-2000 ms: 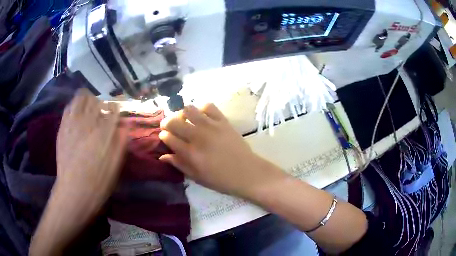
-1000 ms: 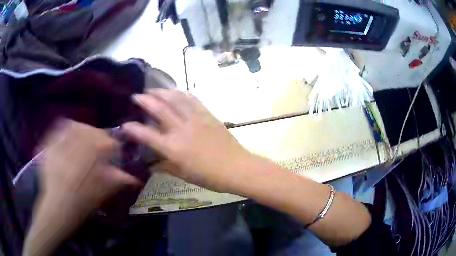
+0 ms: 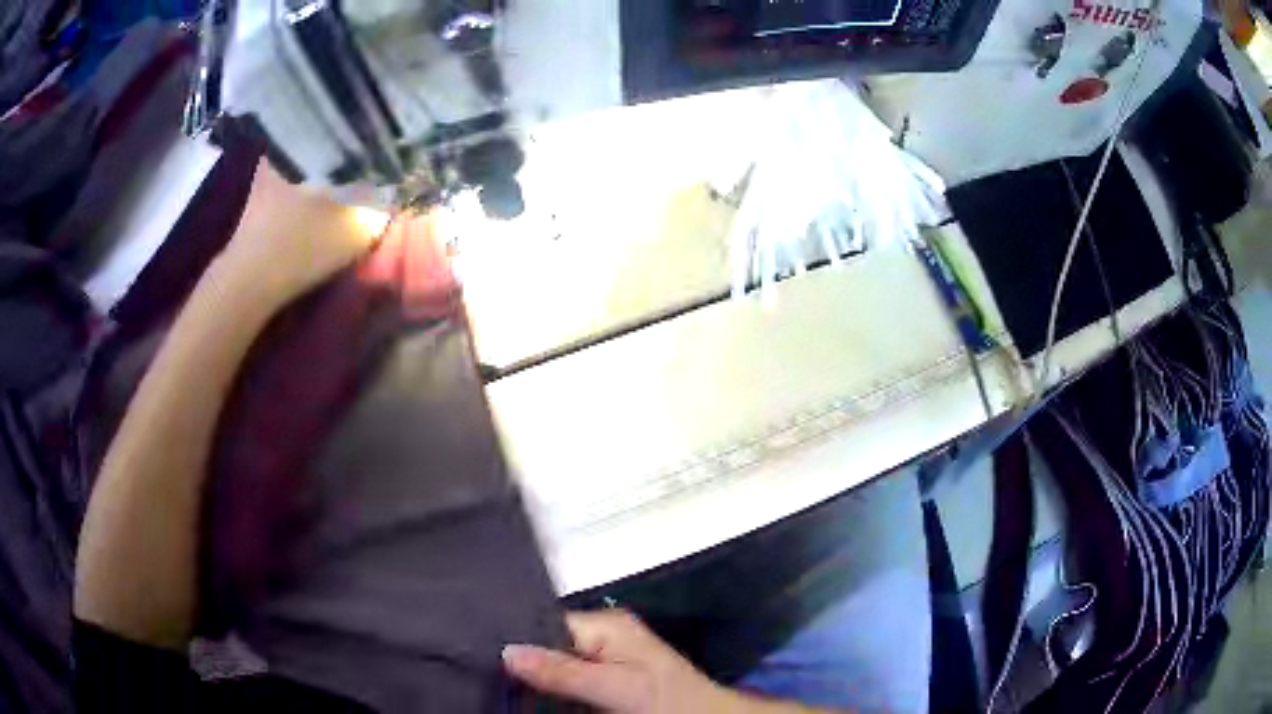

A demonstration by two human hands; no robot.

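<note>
The garment (image 3: 405,433), dark grey with a maroon band, runs from the needle area down over the table's front edge. My left hand (image 3: 314,223) lies on its upper end close to the presser foot (image 3: 419,195), with its fingers lost in glare. My right hand (image 3: 614,670) grips the garment's lower right edge below the table edge, thumb on top. The sewing machine head (image 3: 558,56) stands above. The cloth under the lamp looks bright red. Whether the needle is in the cloth cannot be seen.
A fan of white strips (image 3: 837,195) lies right of the needle, with a slim green and blue tool (image 3: 957,286) beside it. A black pad (image 3: 1067,251) is at the right. Maroon pieces with white edges (image 3: 1158,502) hang at the right. More dark cloth (image 3: 42,307) is heaped left.
The garment, handled by both hands at the left a second ago, now lies stretched from the needle towards me. My left hand moved up to the presser foot; my right moved down to the cloth's lower edge.
</note>
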